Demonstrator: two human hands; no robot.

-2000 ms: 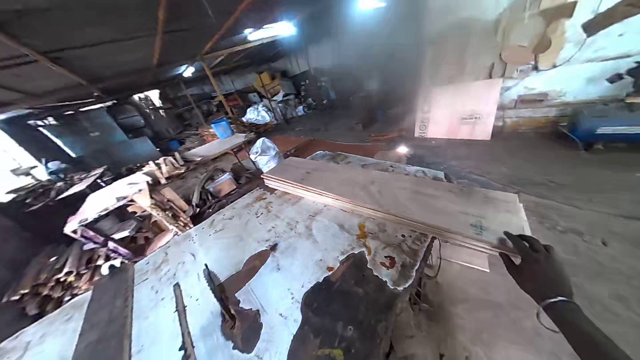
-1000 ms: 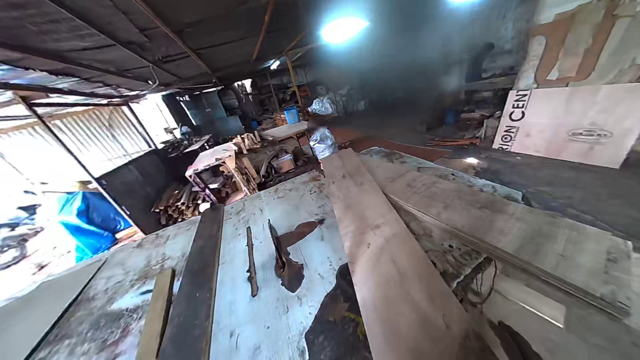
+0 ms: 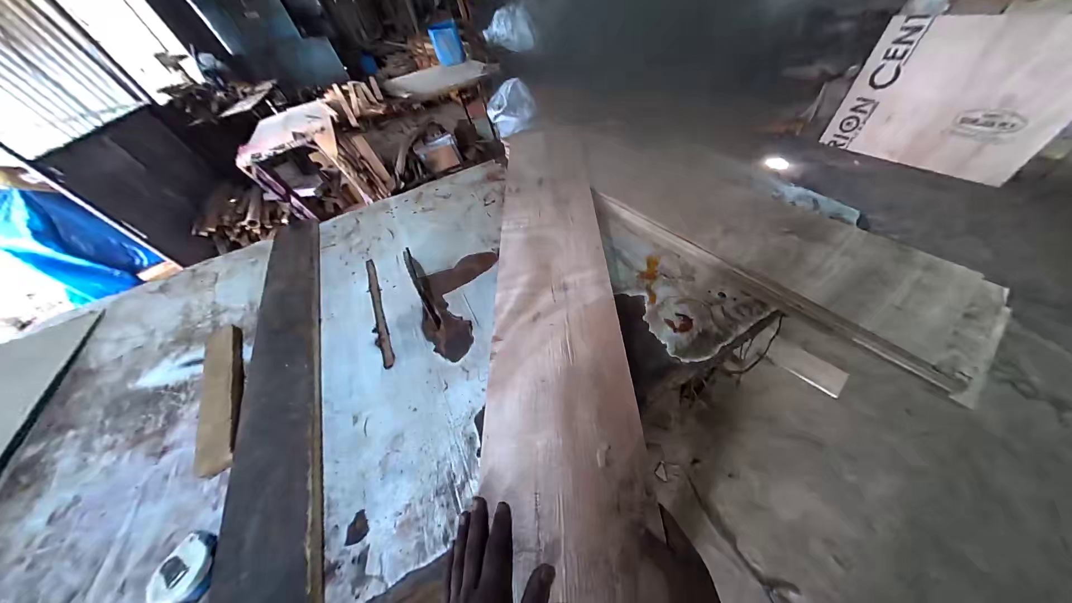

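Observation:
A long plywood strip (image 3: pixel 557 335) runs from the bottom of the view across the worn, stained worktable (image 3: pixel 402 419). My left hand (image 3: pixel 490 557) lies at the strip's near left edge, fingers pointing forward and the thumb over its top face. At the near right edge is my right hand (image 3: pixel 682 557), blurred and partly hidden; the strip's near end sits between both hands. Right of the strip, a stack of plywood strips (image 3: pixel 804 260) reaches past the table's edge at a slant. Left of it lie a dark board (image 3: pixel 276 419), a short wooden block (image 3: pixel 221 402) and a tape measure (image 3: pixel 182 568).
A thin stick (image 3: pixel 379 314) and dark scraps (image 3: pixel 448 331) lie on the table. Wood offcuts (image 3: pixel 360 159) are piled on and around a small stand beyond. A printed plywood sheet (image 3: pixel 963 100) leans at the back right. A blue tarpaulin (image 3: pixel 75 243) hangs at the left.
Two seconds ago a hand was at the right end of the plywood stack. One strip now lies apart from it, pointing away from me, with both hands at its near end. The view has turned.

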